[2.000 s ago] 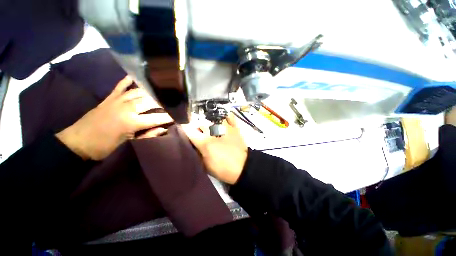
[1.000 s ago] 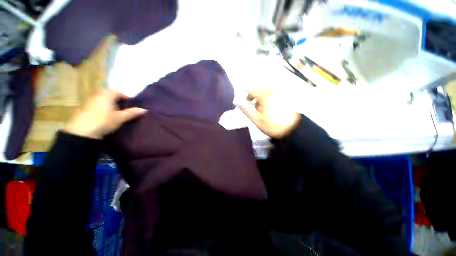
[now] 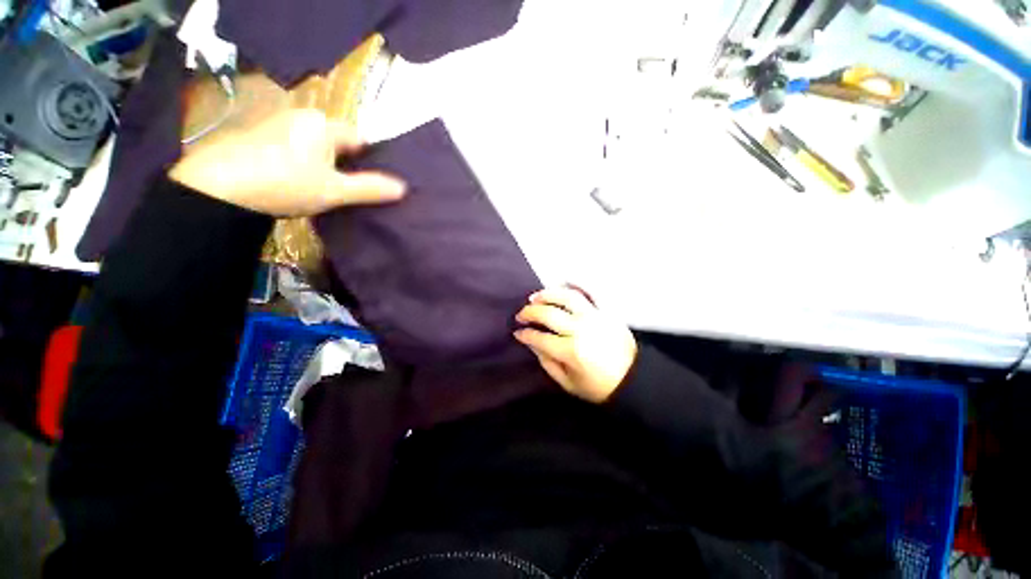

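A dark plum fabric panel (image 3: 435, 255) lies over the front edge of the white table and hangs down towards my lap. My left hand (image 3: 283, 164) is on its upper left corner, with the thumb on top and the other fingers partly hidden at the cloth's edge. My right hand (image 3: 579, 339) holds the panel's right edge near the table front, fingers curled at the cloth. The white sewing machine with "JACK" lettering (image 3: 916, 51) stands at the upper right.
Dark tweezers (image 3: 769, 156) and a yellow-orange handled tool (image 3: 816, 158) lie by the machine. More plum pieces (image 3: 328, 34) lie at the back left on brown cardboard. Blue crates stand below left (image 3: 254, 452) and right (image 3: 904, 452). A red stool (image 3: 57, 379) is at far left.
The view has swung away from the needle area. The panel has come off the machine towards the table's front left. My left hand has moved up and my right hand down to the panel's edge.
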